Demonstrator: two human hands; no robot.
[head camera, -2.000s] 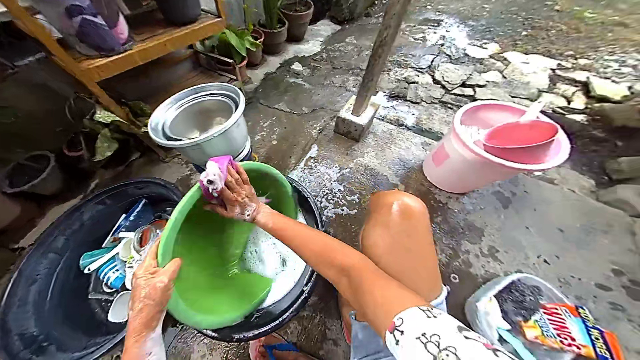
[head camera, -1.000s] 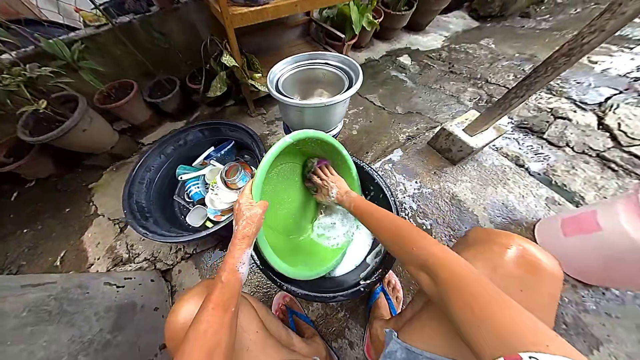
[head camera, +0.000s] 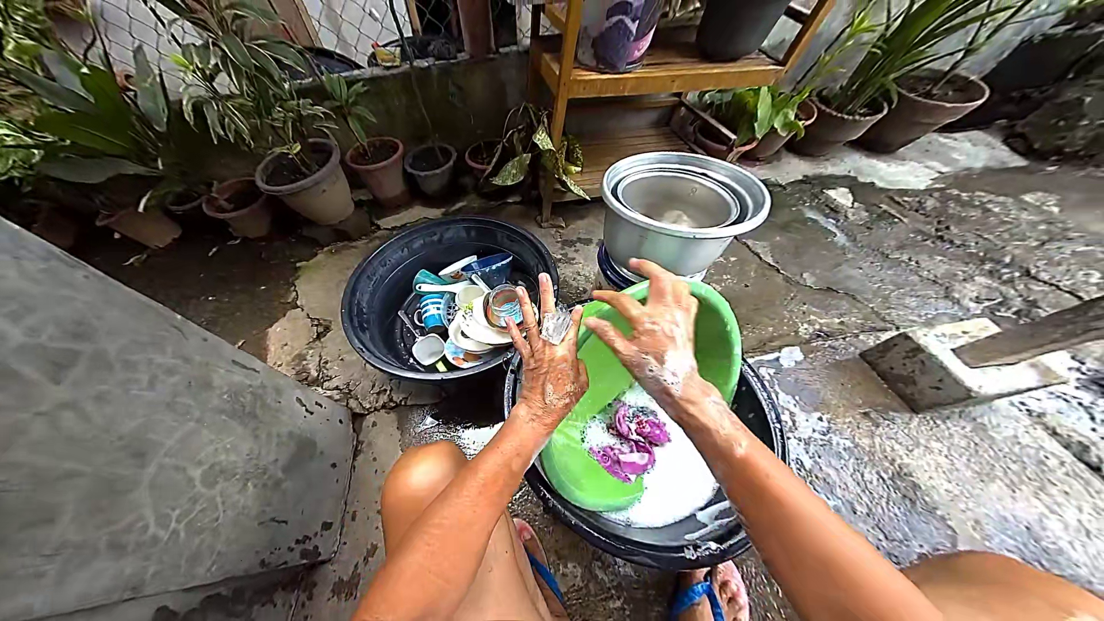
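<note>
A green plastic basin (head camera: 716, 345) leans inside a black tub (head camera: 763, 405) of suds. On its soapy lower part lies a crumpled purple cloth (head camera: 634, 444). My left hand (head camera: 552, 375), wet and with fingers spread, is at the basin's left edge; a small clear object (head camera: 556, 325) rests between its thumb and fingers. Above the basin is my right hand (head camera: 660, 332), soapy, fingers apart and holding nothing. Left of it, a second black tub (head camera: 366, 332) contains cups, bowls, a glass jar (head camera: 507, 306) and other dishes, partly hidden by my left hand.
Nested metal pots (head camera: 686, 203) stand just behind the green basin. A wooden shelf (head camera: 642, 78) and potted plants (head camera: 310, 181) line the back. A grey concrete block (head camera: 164, 414) is at the left, and a post in a concrete base (head camera: 957, 362) stands at the right.
My right hand has let go of the purple cloth, which now lies in the suds. My left hand has come off the green basin's rim and holds a small clear object. The view has swung left.
</note>
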